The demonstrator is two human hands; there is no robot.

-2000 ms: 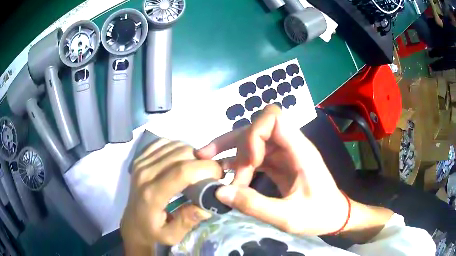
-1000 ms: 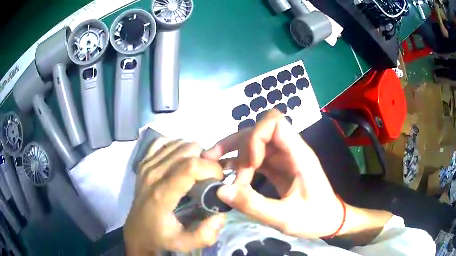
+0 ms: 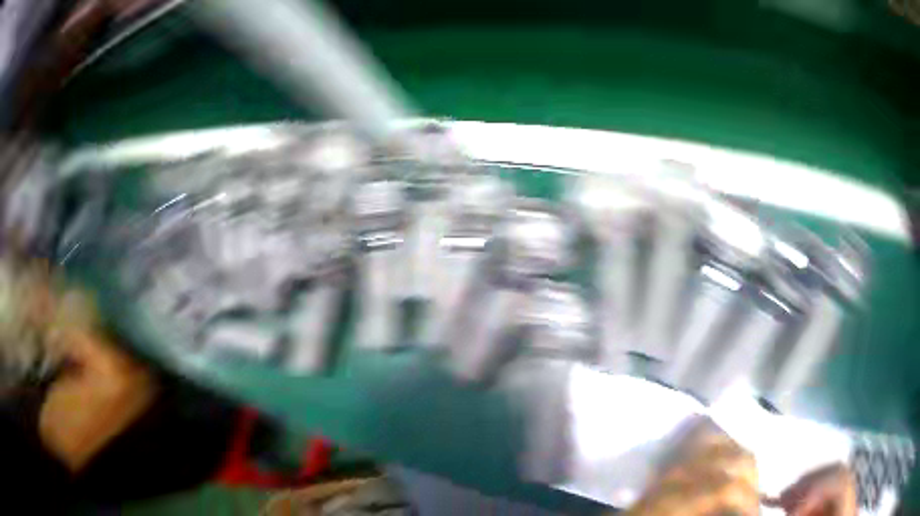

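Observation:
The view is strongly blurred. My left hand (image 3: 706, 474) is at the bottom right, cut off by the lower edge, over the white paper (image 3: 620, 418). My right hand (image 3: 825, 492) shows only as a small blurred part to the right of it, also cut off. Whether either hand holds anything cannot be made out. Grey handheld fans (image 3: 636, 272) lie side by side above the paper, their handles pointing down in the picture. The sticker sheet cannot be made out.
More blurred grey fans (image 3: 242, 232) crowd the green bench at left. A white rail (image 3: 605, 151) runs behind them, with a green surface beyond and a pale bar (image 3: 313, 71) across it. Another person's arm (image 3: 96, 393) is at left, near a red stool (image 3: 242, 454).
The view has swung left and up, so my hands have shifted to the bottom right edge. The rail, more fans and another person have come into view. The grey handle end is no longer visible.

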